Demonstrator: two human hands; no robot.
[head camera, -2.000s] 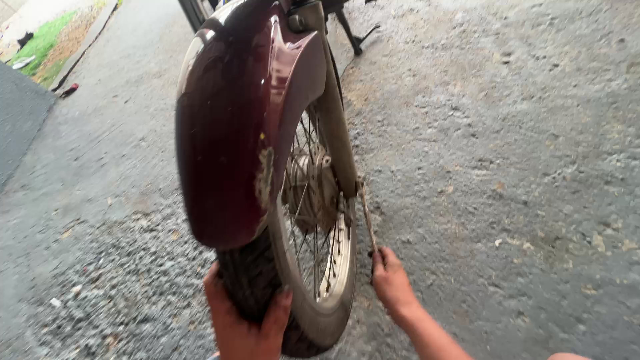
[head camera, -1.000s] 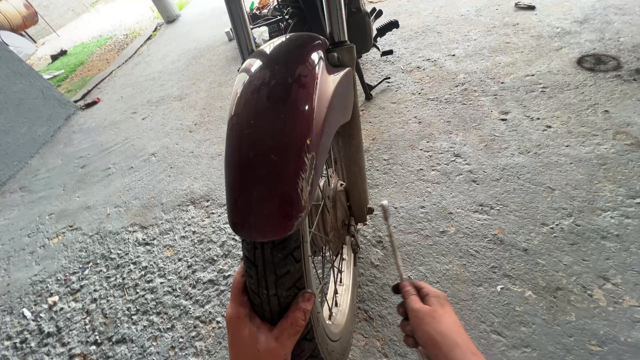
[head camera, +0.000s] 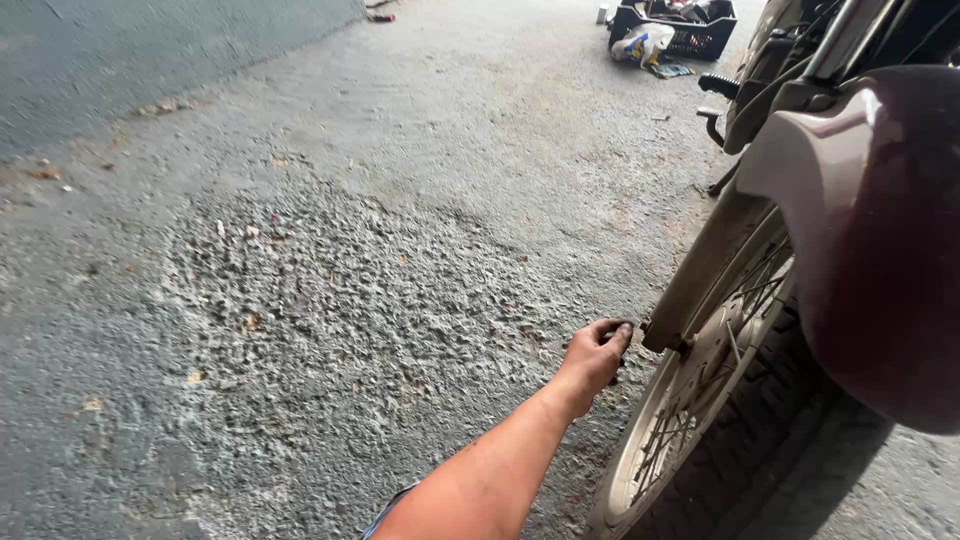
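Observation:
My left hand (head camera: 600, 352) reaches in from the bottom, with thumb and forefinger bent toward each other beside the lower end of a motorcycle's fork leg (head camera: 694, 270). A small bolt end (head camera: 645, 326) protrudes from that leg, just right of my fingertips. Whether the fingers touch it or hold something small cannot be told. The spoked front wheel's rim (head camera: 619, 480) runs along the lower right, with the hub (head camera: 705, 352) behind the fork's end. A dark red front fender (head camera: 885, 247) covers the upper right. My right hand is not in view.
A black plastic crate (head camera: 694, 37) full of items stands at the back, with a plastic bag (head camera: 645, 43) against it. A footpeg (head camera: 718, 85) juts from the motorcycle. The rough concrete floor (head camera: 337, 300) meets a grey sloped surface (head camera: 165, 52) at upper left.
The view has swung to the wheel's other side. My left hand has gone from the tyre to the lower fork end. My right hand, earlier holding a wrench, is out of view.

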